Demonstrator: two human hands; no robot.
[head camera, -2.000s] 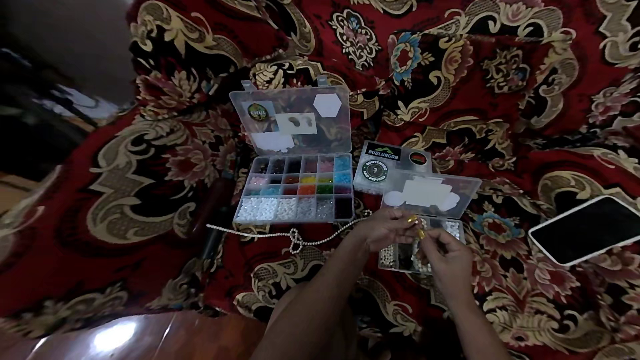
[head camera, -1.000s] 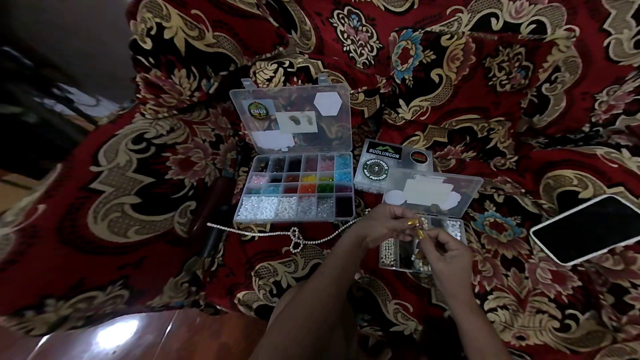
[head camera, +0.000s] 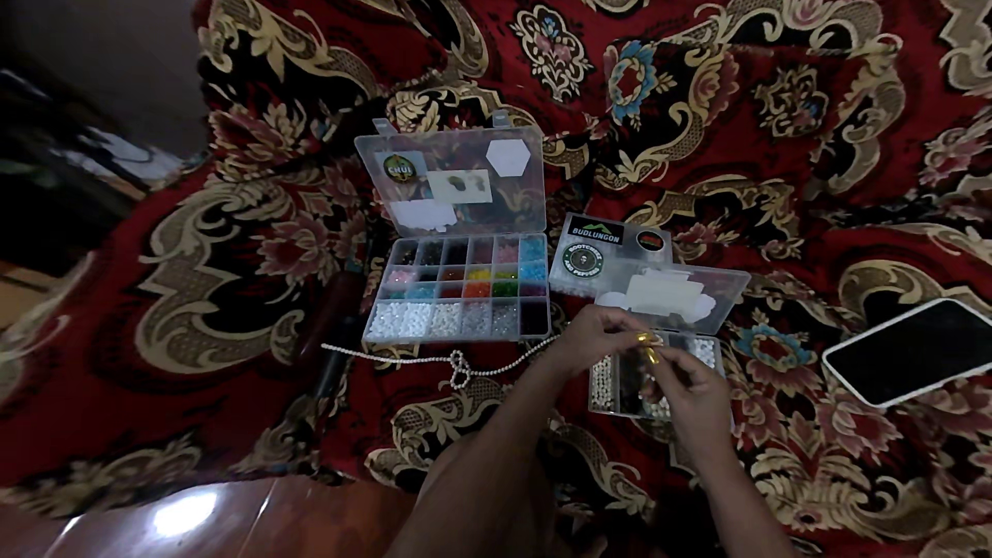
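Note:
My left hand (head camera: 601, 341) and my right hand (head camera: 690, 387) meet above an opened small clear plastic bead box (head camera: 604, 407), fingertips nearly touching. Small shiny gold-coloured pieces (head camera: 649, 350) show between their fingers; whether these are held items or something worn on the fingers I cannot tell. A strand of small pale beads (head camera: 496, 372), with a loop in its middle, runs over the cloth to my left hand, where its end is hidden. Left of my hands lies a larger clear compartment box (head camera: 457, 341) of beads in many colours, its lid (head camera: 465, 155) raised.
A smartphone (head camera: 914, 353) with a pale edge lies at the right. Behind the small box is another clear case with stickers (head camera: 597, 248). A dark elongated object (head camera: 333, 372) rests left of the large box. Red patterned cloth (head camera: 256, 403) covers the seat above a shiny tiled floor (head camera: 186, 511).

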